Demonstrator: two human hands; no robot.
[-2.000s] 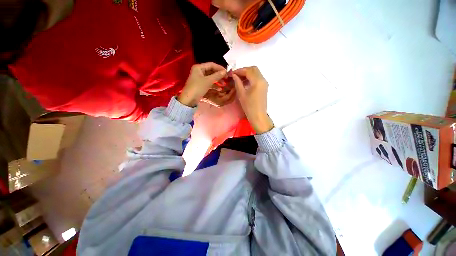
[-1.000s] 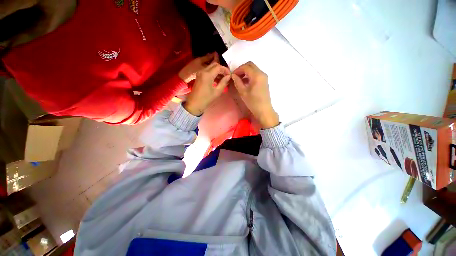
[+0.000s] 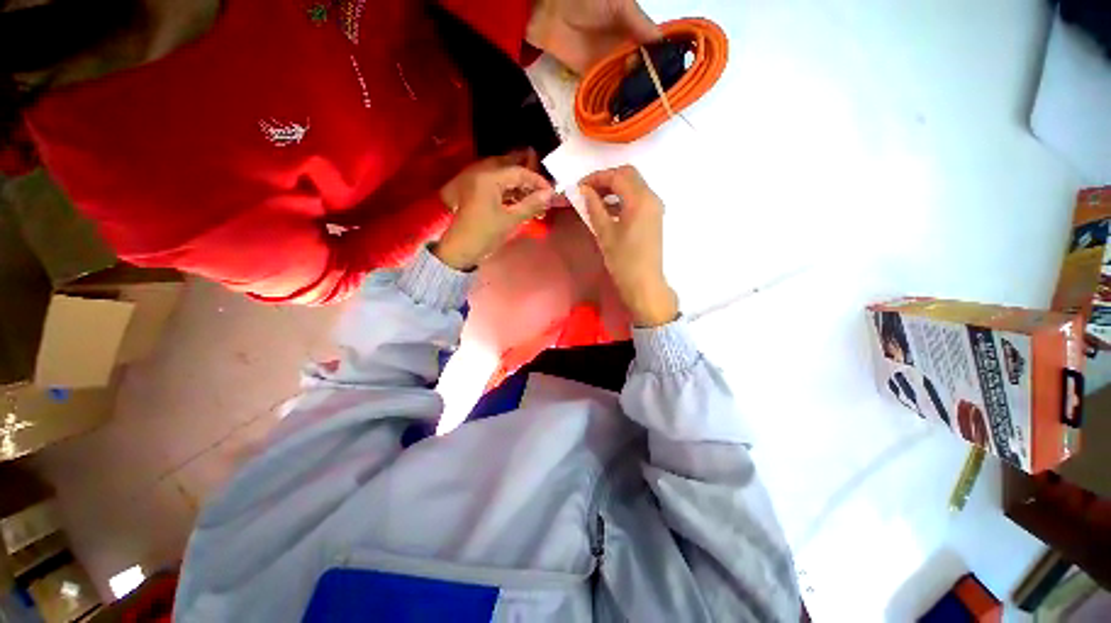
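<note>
My left hand (image 3: 493, 217) and my right hand (image 3: 631, 237) are raised over the table's near left edge, thumbs and fingers pinched towards each other with a small gap. Something tiny and thin may be between the fingertips; it is too small to tell. An orange cable coil (image 3: 593, 104) with black ends inside lies beyond my hands, bound by a pale twist tie (image 3: 657, 79). Another person's hand touches its far left side. A retail color box (image 3: 975, 377) with orange panels stands at the right, away from my hands.
A person in red (image 3: 268, 158) is close on the left, a second hand partly hidden behind my left hand. At right are a yellow-green strip (image 3: 967, 477), a blue and orange-red block (image 3: 965, 604) and another printed box (image 3: 1087, 262). A brown carton (image 3: 83, 341) is at far left.
The orange-brown loop seen under my hands two seconds ago no longer shows there. My fingertips have parted slightly. The other person's second hand has come in behind my left hand. The view has shifted slightly.
</note>
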